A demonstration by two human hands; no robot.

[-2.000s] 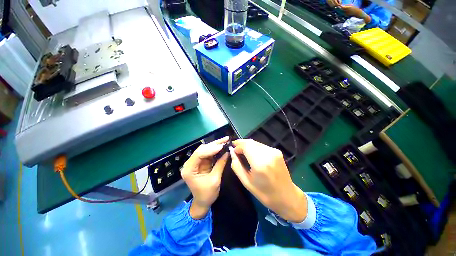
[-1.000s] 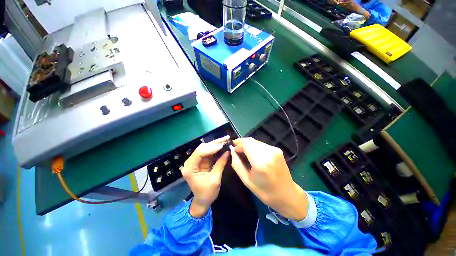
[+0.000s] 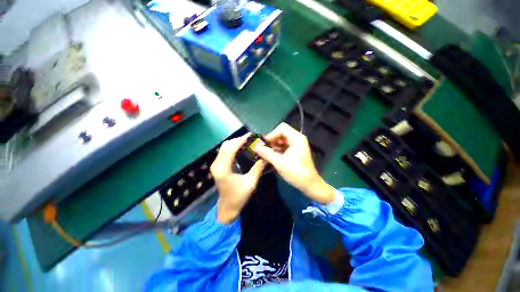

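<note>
A small black watch housing [image 3: 251, 149] with a shiny gold-yellow inside is held in front of me at the bench edge. My left hand [image 3: 235, 178] grips it by its left and lower sides between thumb and fingers. My right hand [image 3: 293, 158] is on its right side, with fingertips at the gold-yellow inside. The fingers hide part of the housing, and the picture is blurred. I cannot tell whether a small part is between the right fingertips.
The press machine [image 3: 139, 68] stands left with its emergency stop [image 3: 129, 106]. The blue controller box [image 3: 228, 43] is ahead, its thin tube [image 3: 300, 102] looping over an empty-pocketed foam tray [image 3: 336, 105]. A filled foam tray [image 3: 393, 171] and raised board [image 3: 456, 131] are right.
The view has shifted, so machine and trays sit further left and higher. My hands have moved up in the picture and opened around the housing, whose gold-yellow inside now shows.
</note>
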